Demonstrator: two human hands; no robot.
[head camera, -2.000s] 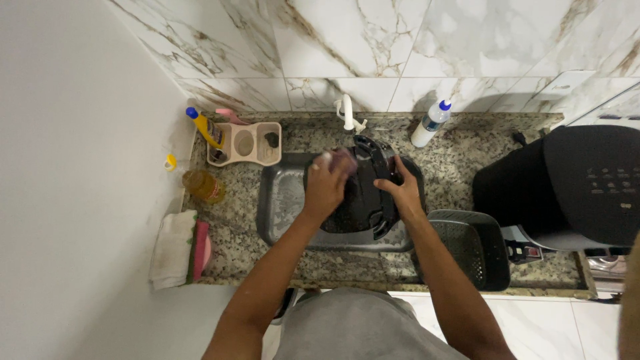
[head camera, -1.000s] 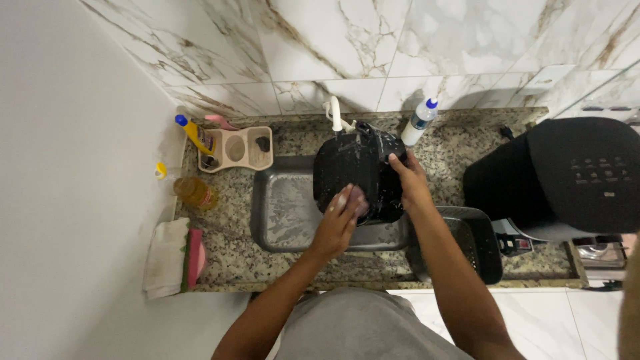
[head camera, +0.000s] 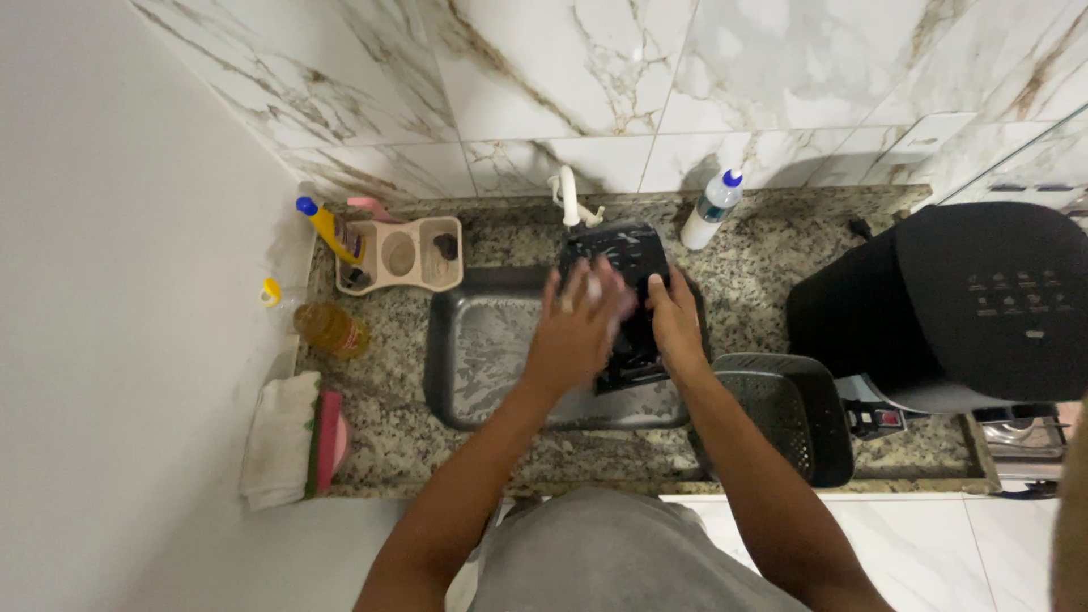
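A wet black plastic part (head camera: 629, 336) with white suds on it is held tilted over the right half of the grey sink basin (head camera: 489, 348), just below the white faucet (head camera: 571, 197). My right hand (head camera: 677, 323) grips its right edge, thumb on the near face. Blurred by motion, my left hand (head camera: 584, 314) presses a pinkish thing, perhaps a sponge, against the part's face. Suds and water streaks cover the basin floor.
Right of the sink lie a black perforated basket (head camera: 786, 416) and a large black air fryer (head camera: 994, 297). A white bottle (head camera: 712, 211) stands behind. At left are a beige sink caddy (head camera: 399, 253), an amber bottle (head camera: 331, 330) and a white cloth (head camera: 280, 438).
The black part has been turned in my hands and now shows a flatter, narrower face. My left hand has shifted up over it from its lower edge.
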